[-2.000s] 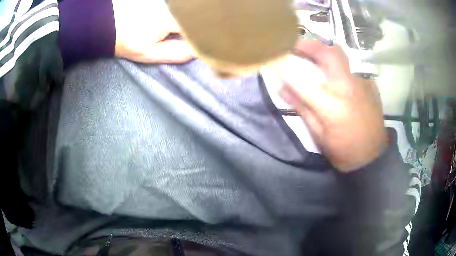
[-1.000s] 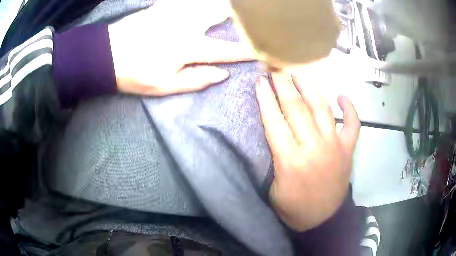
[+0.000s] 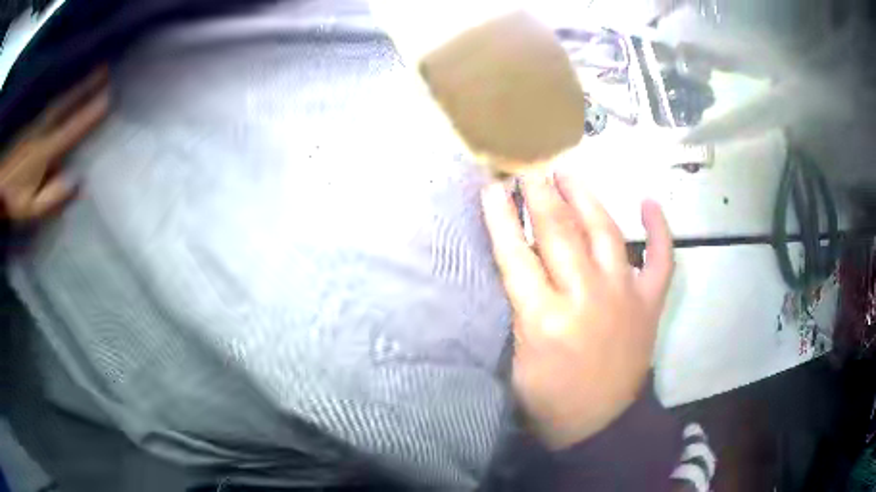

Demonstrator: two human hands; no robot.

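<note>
A large grey garment piece (image 3: 288, 221) spreads over the table and down toward my lap, blurred and washed out by glare at its upper middle. My left hand (image 3: 53, 154) is at the far left edge, partly cut off and blurred, fingers at the cloth's left side; whether it grips cannot be told. My right hand (image 3: 581, 298) lies palm down at the cloth's right edge, fingers spread, holding nothing. A blurred tan rounded shape (image 3: 509, 91) stands just beyond its fingertips and hides what is behind.
The white machine bed (image 3: 740, 298) with a dark line across it lies right of my right hand. Metal machine parts (image 3: 615, 82) are at the upper right. Dark green cable loops (image 3: 807, 216) hang at the far right. A blurred grey shape covers the top right corner.
My left hand has moved from the upper middle to the far left edge. The cloth now spreads wider and flatter toward the left. My right hand has stayed nearly in place since one second ago.
</note>
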